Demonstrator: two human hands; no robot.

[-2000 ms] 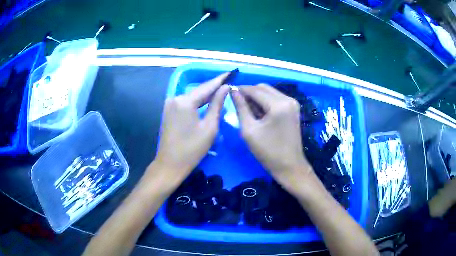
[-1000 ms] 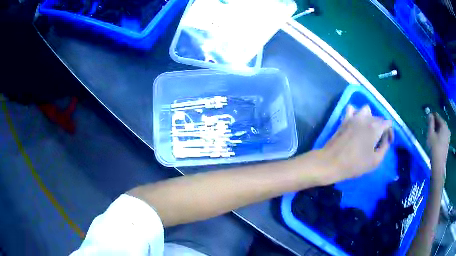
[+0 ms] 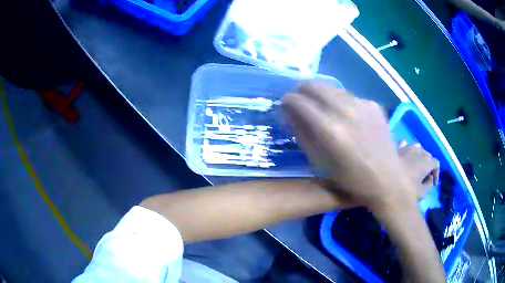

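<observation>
The open clear box [image 3: 196,160] lies in front with pale sticks [image 3: 238,146], mostly at its left. My right hand [image 3: 340,130], blurred, reaches over the box's right part; its fingertips are above the inside and I cannot tell if they hold anything. My left hand [image 3: 421,168] is over the large blue tray [image 3: 332,243], behind my right wrist and partly hidden; its fingers are curled and their contents cannot be made out. Black pieces [image 3: 365,243] and pale sticks [image 3: 455,224] lie in the tray.
A bright second clear box [image 3: 277,33] stands beyond the open one. A blue bin [image 3: 180,22] is at the top left. The green belt [image 3: 426,83] with its pale metal edge runs at right, carrying joined pieces [image 3: 457,120]. The dark worktop's edge curves at left above the floor.
The view first turned left towards the clear box. My right hand has moved left from over the belt to over the box. My left hand stays over the tray, now partly covered.
</observation>
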